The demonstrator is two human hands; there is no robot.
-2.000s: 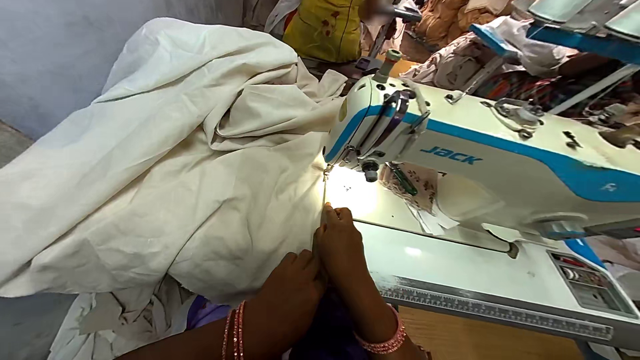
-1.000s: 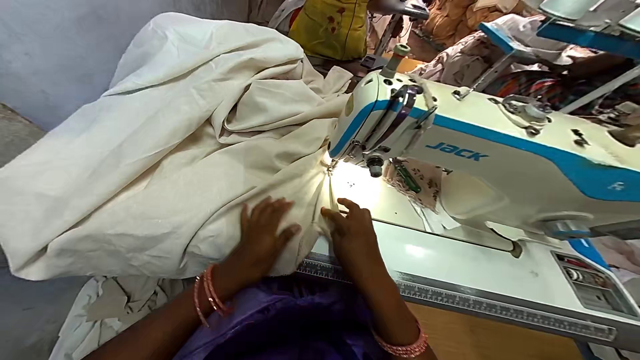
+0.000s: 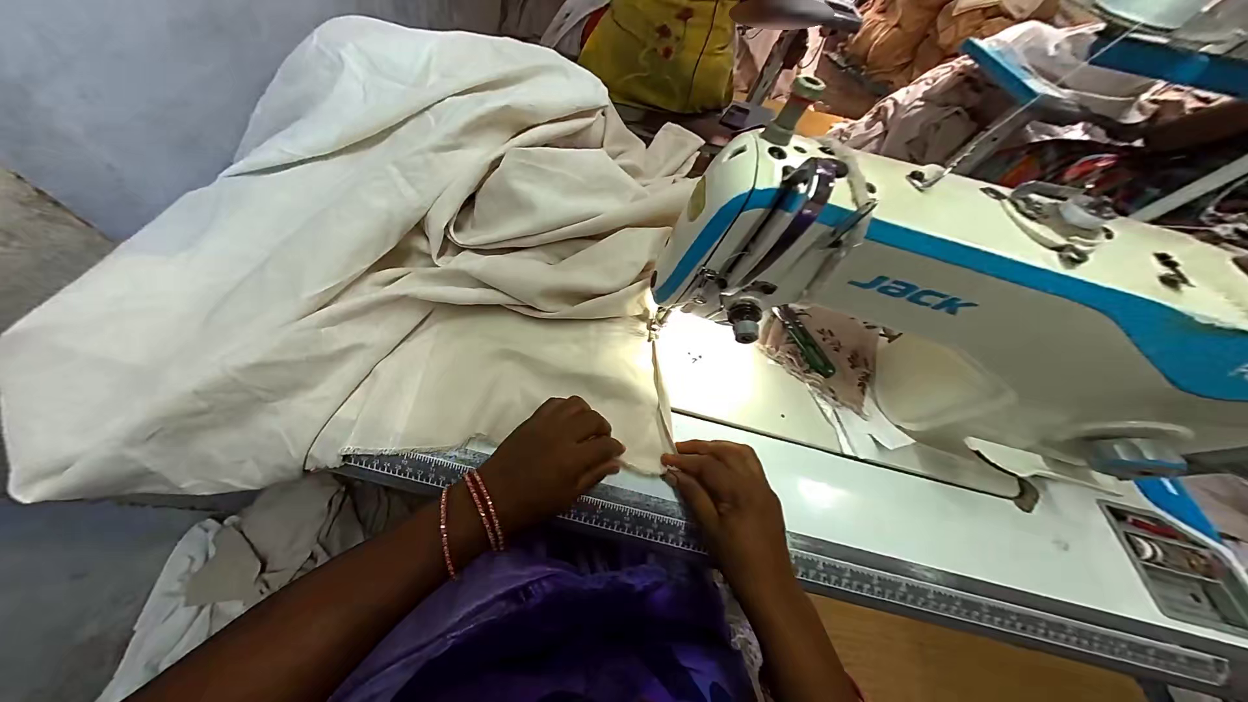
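A large cream cloth (image 3: 390, 244) lies bunched over the left of the sewing table, its right edge running under the presser foot (image 3: 655, 322) of a white and blue Jack sewing machine (image 3: 975, 283). That edge is folded into a narrow strip. My right hand (image 3: 726, 487) pinches the near end of the folded edge between thumb and fingers. Just left of it, my left hand (image 3: 561, 453) rests on the cloth near the table's front edge, fingers bent; whether it grips any cloth cannot be told.
Green-handled thread snips (image 3: 807, 343) and a printed fabric scrap (image 3: 846, 351) lie beneath the machine arm. A measuring scale (image 3: 975, 609) runs along the table's front edge. Pale cloth (image 3: 283, 541) hangs below at left. A person in yellow clothing (image 3: 663, 54) is behind the machine.
Both hands have moved nearer the table's front edge. The cloth before the needle was gathered one second ago and now lies flatter, with its front edge showing.
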